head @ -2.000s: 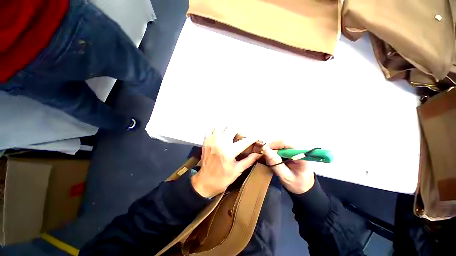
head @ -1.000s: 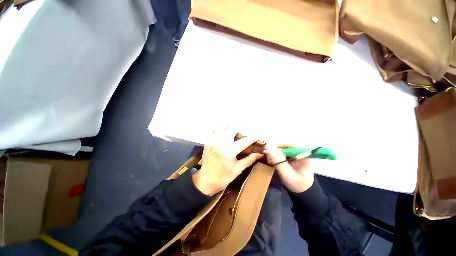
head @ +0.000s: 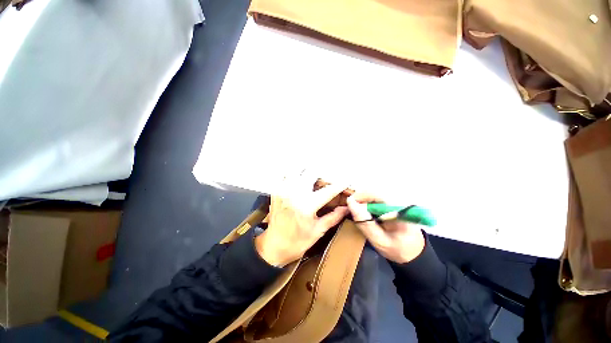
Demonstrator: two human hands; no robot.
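Observation:
The open tan-brown bag body (head: pixel 338 278) lies on the lap against the table's front edge, its mouth facing up and its darker inside showing. My left hand (head: pixel 291 224) grips the upper end of the bag, fingers at the opening edge. My right hand (head: pixel 392 234) holds the green-handled tool (head: pixel 402 214), its handle pointing right and blurred at the end. The tool's tip is hidden by the fingers at the bag's end, close to my left fingers. A thin black cord crosses the handle.
The white table (head: pixel 375 127) bears a flat tan bag (head: pixel 375 30) at the back and heaped brown bags (head: pixel 549 40) at the back right. Another brown bag (head: pixel 593 201) lies at the right edge. Grey sheets (head: pixel 80 100) and an open carton (head: pixel 60 261) are at the left.
The person in the red top and jeans at the left has gone out of view. The green handle has tilted, its rear end now slightly lower. My left hand stays on the bag.

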